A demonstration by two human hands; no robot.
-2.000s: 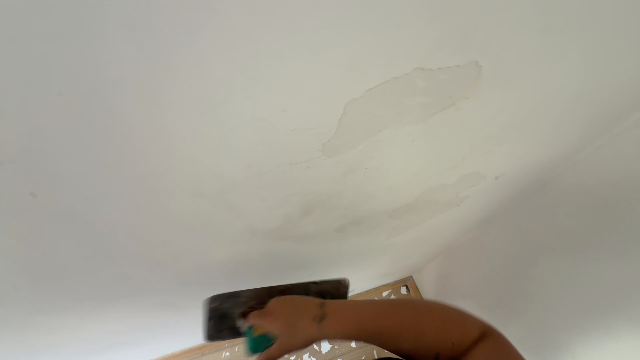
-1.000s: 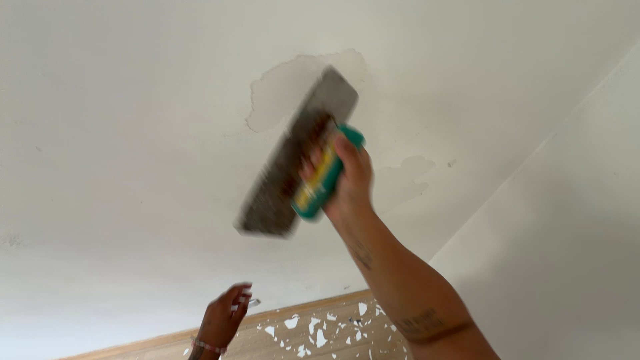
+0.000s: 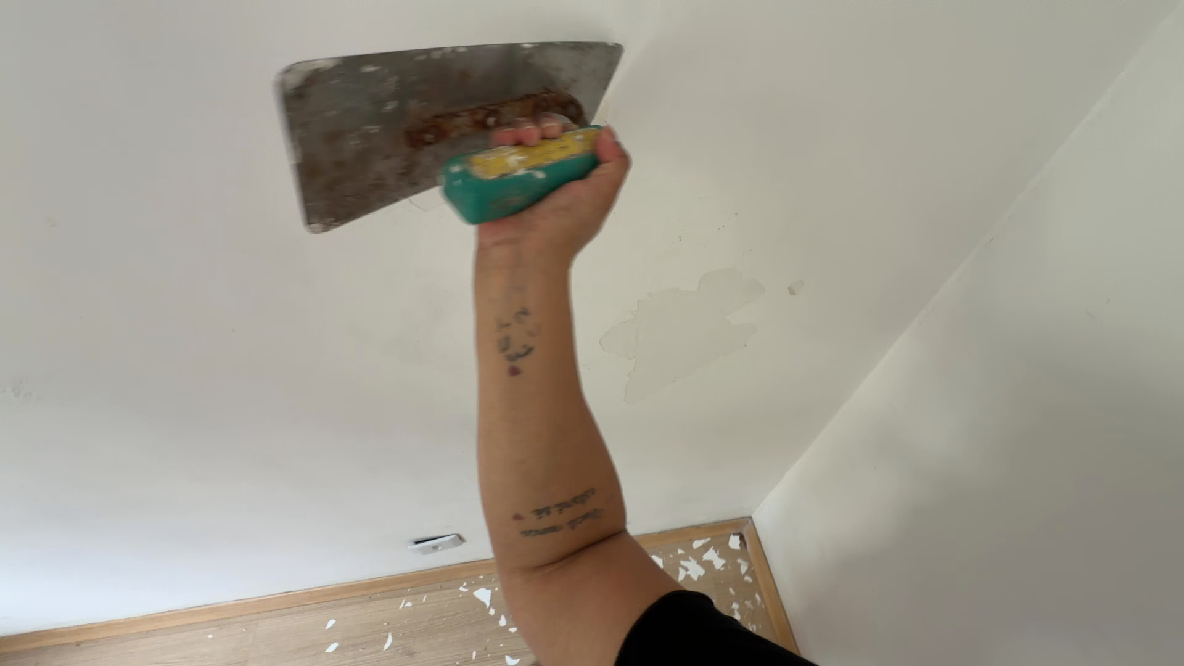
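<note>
My right hand (image 3: 578, 190) grips the green and yellow handle of a steel plastering trowel (image 3: 361, 134), high in the head view. The trowel's broad blade is tilted against or close to the white wall (image 3: 231, 305); whether it touches cannot be told. Rust marks its handle mount, and whitish specks dot the blade. Below and right of the trowel, an irregular greyish patch (image 3: 689, 319) shows on the wall. My left hand is out of view.
A wall socket or plate (image 3: 437, 544) sits low on the wall. Wooden baseboard (image 3: 388, 585) edges a wood-look floor (image 3: 287, 638) scattered with white flakes (image 3: 483, 596). A second white wall (image 3: 999, 444) meets the first at a corner on the right.
My right hand has carried the trowel from low on the wall to high up, and its blade has turned from steeply slanted to nearly level. My left hand has left the view.
</note>
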